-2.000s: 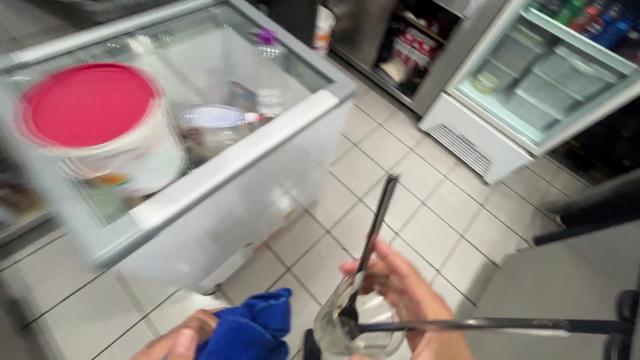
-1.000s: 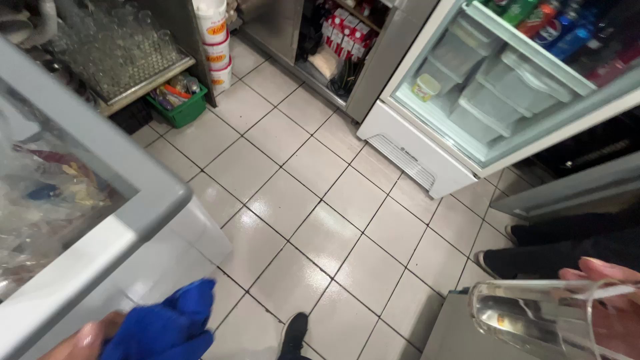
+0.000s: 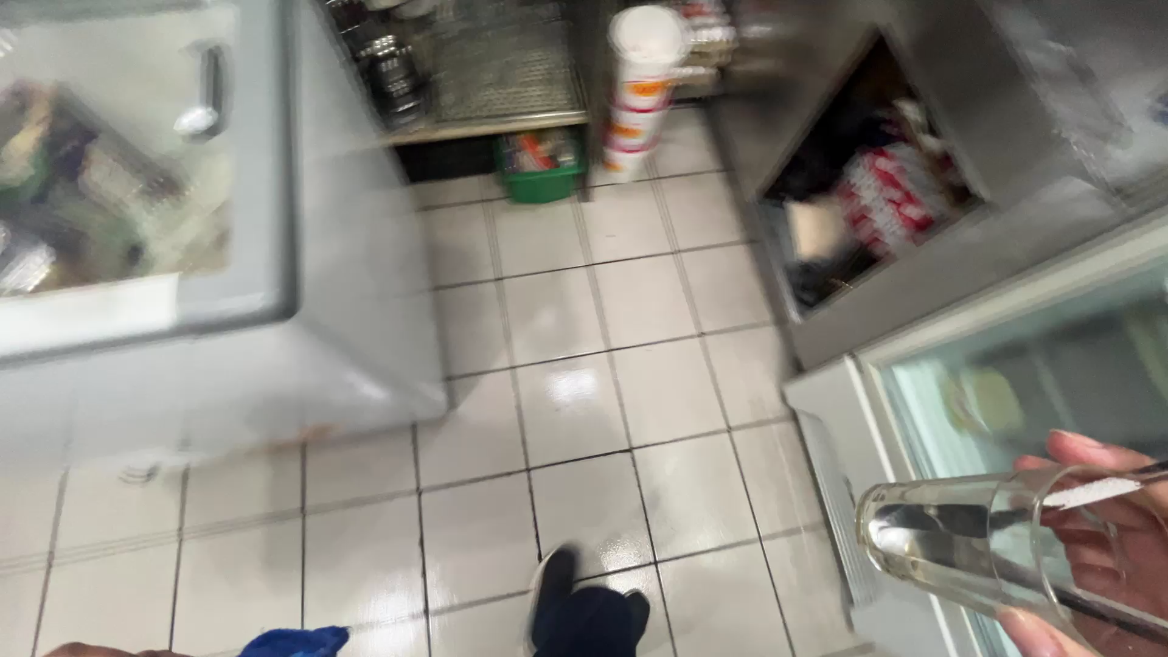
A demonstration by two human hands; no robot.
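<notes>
At the lower right, my right hand [image 3: 1109,538] is closed around a clear glass cup [image 3: 949,538], tipped on its side with its base toward the left. Dark metal utensils seem to lie in or along the cup, blurred by the glass. At the bottom left edge, only a strip of my left hand [image 3: 114,650] shows, beside a blue cloth [image 3: 297,641]; the hand's hold on the cloth is mostly out of frame.
A glass-topped chest freezer [image 3: 365,365] stands at left. Beyond are a rack of glasses [image 3: 493,64], a green bin [image 3: 545,182] and stacked white buckets [image 3: 639,100]. A steel cabinet [image 3: 821,338] and glass-door fridge [image 3: 876,401] line the right. My shoe [image 3: 552,584] is on the tiled floor.
My view has swung considerably. The cup, upright with utensils sticking out two seconds ago, now lies sideways in my right hand at the right edge. The blue cloth has slid mostly out of view.
</notes>
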